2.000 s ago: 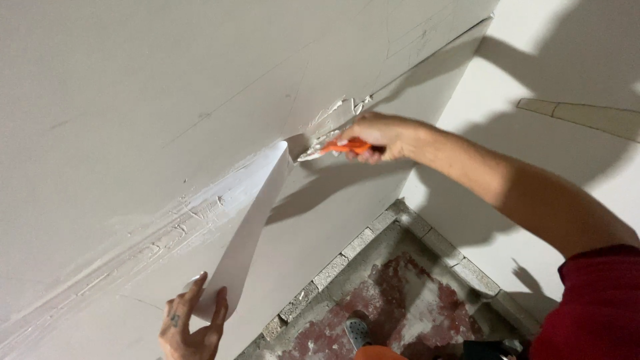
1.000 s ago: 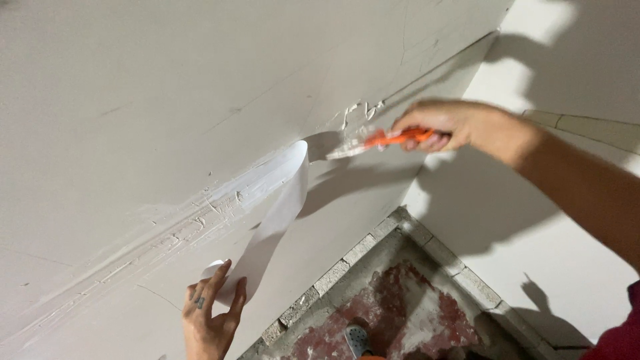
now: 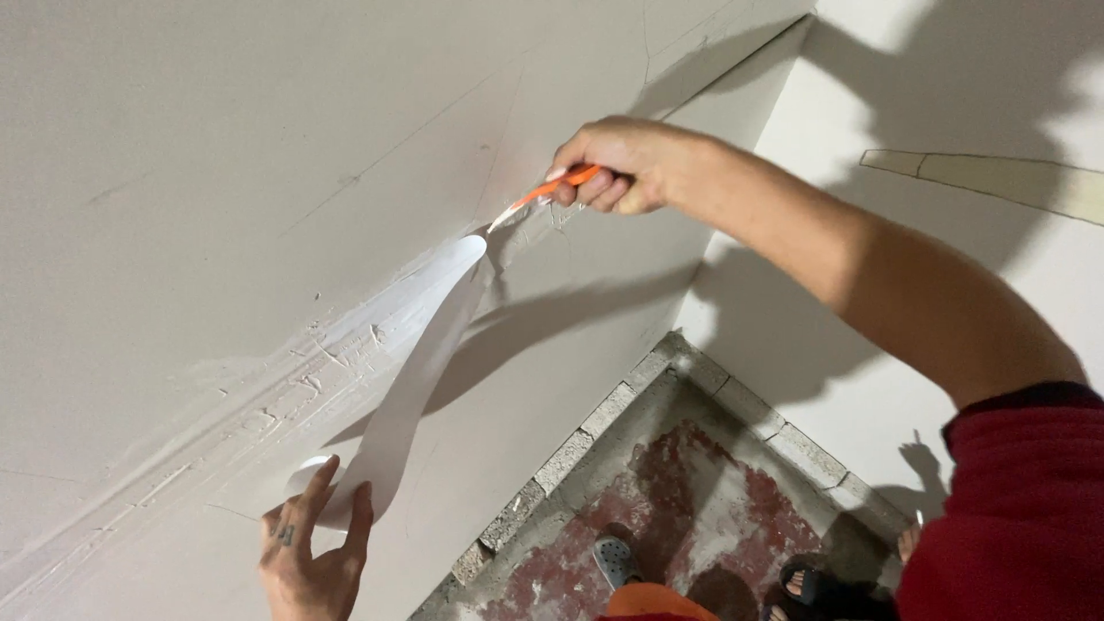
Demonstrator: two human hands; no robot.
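White joint tape runs in a loose strip from a coated wall seam down to my left hand, whose fingers and thumb pinch it near its coiled end. The tape's upper end lies against the wall and folds back at its bend. My right hand grips the orange handle of a putty knife. The knife's blade, smeared with white compound, is at the wall just above the tape's bend. Ridges of wet joint compound line the seam at lower left, with more beyond the blade.
A second wall meets this one at a corner on the right and bears a tan strip. Rough blocks edge the red-stained floor below. A clog and another person's sandaled foot show at the bottom.
The putty knife has come from right of the tape's bend to just above it, and its blade now shows edge-on. My left hand keeps its hold on the tape.
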